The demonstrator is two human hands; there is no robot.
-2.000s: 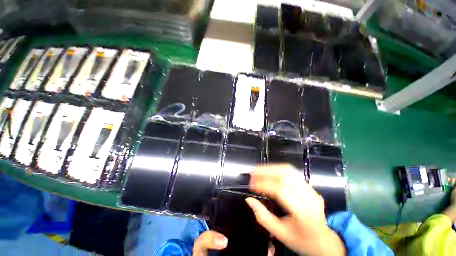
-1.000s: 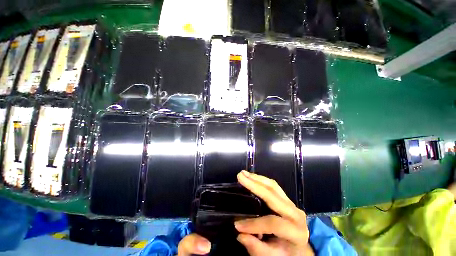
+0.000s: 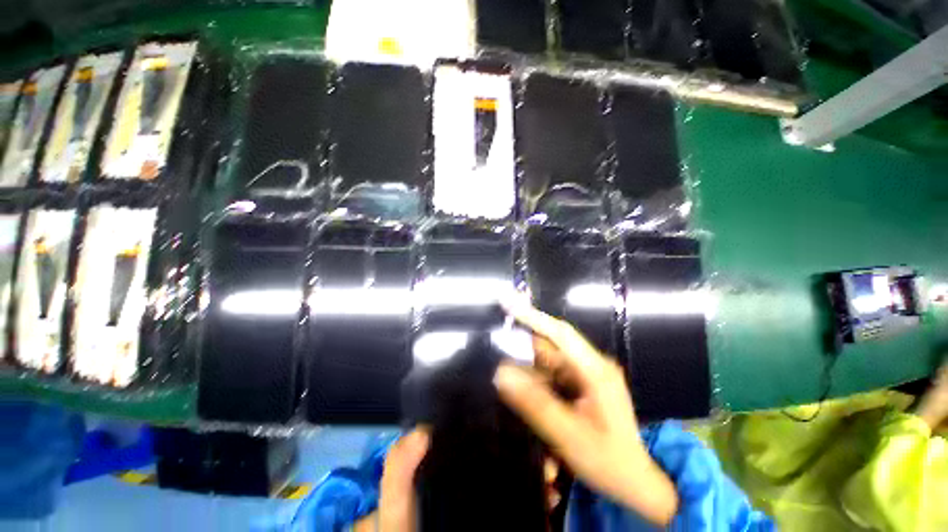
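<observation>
A black phone screen, perhaps more than one, is held over the front edge of a clear blister tray. My left hand grips its left side, cut off by the bottom edge. My right hand holds its right side, fingers at the upper right, slightly blurred. Lamps show as a white glare at its top. The tray has two rows of black screens; one in the middle of the back row lies with its white back and orange-marked flex cable up. The lower part of the held screen is out of view.
At left, stacked trays hold screens white back up. Behind are a bright white board and another tray of black screens. A white post stands at upper right. A small device with cable lies near a person's yellow sleeve.
The view has shifted from two seconds ago. Since one second ago, the held screen is raised and shows a new glare at its top; my right fingers have shifted slightly upward.
</observation>
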